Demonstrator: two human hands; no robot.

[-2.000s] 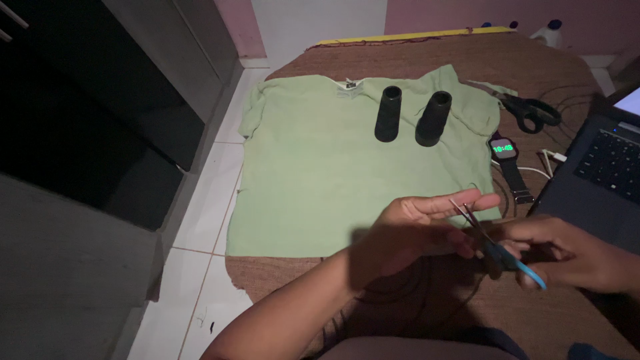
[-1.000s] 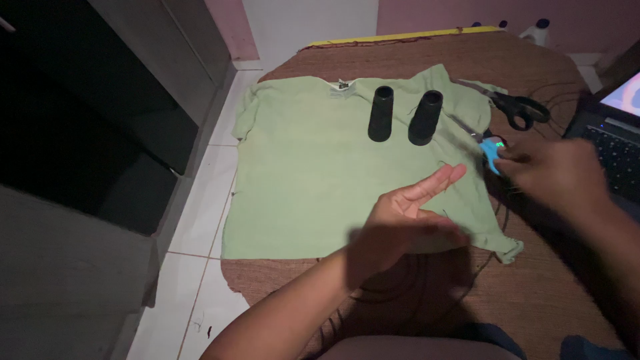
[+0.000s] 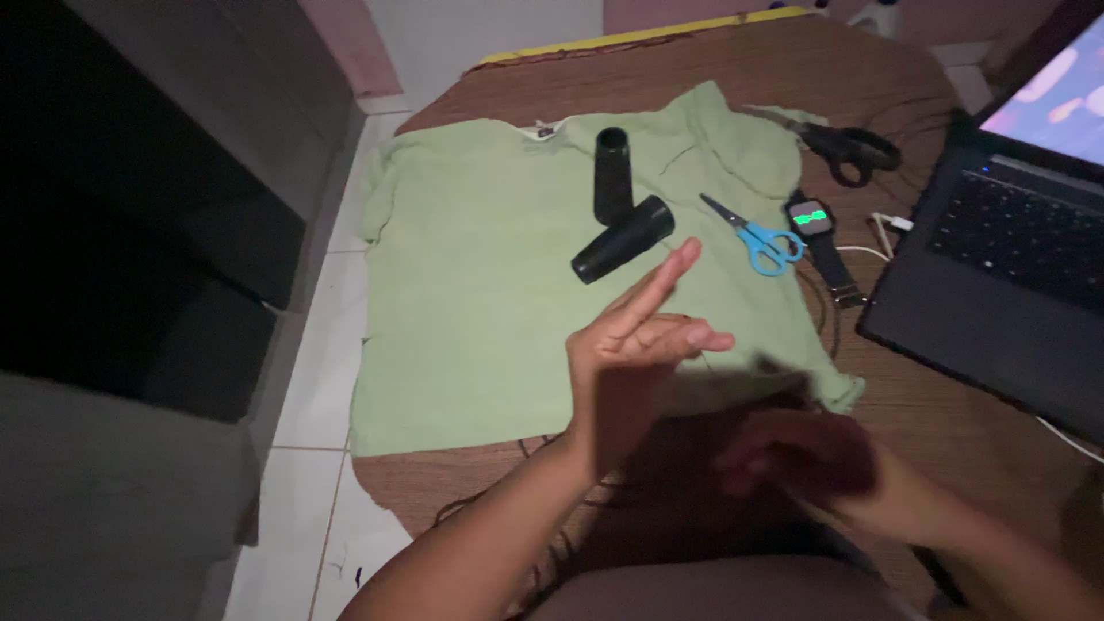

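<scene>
A light green shirt (image 3: 466, 285) lies spread on the brown table. My left hand (image 3: 638, 345) is raised over its lower right part, fingers apart and holding nothing visible. In shadow near the shirt's bottom right corner is my right hand (image 3: 793, 448), blurred, its fingers curled; what it may hold is hidden. One black tapered tube (image 3: 613, 177) stands upright on the shirt. A second black tapered tube (image 3: 623, 240) is tilted over against its base. Small scissors with blue handles (image 3: 759, 237) lie on the shirt's right side, blades toward the upper left.
Black-handled scissors (image 3: 841, 151) lie at the shirt's upper right. A smartwatch (image 3: 811, 220) and a white cable (image 3: 862, 252) are between the shirt and an open laptop (image 3: 992, 319). A yellow strip (image 3: 638, 39) runs along the table's far edge. Dark cords lie near me.
The blue scissors have left my right hand and lie on the shirt. My right hand has moved back toward me. The right-hand black tube, upright before, is now tipped over.
</scene>
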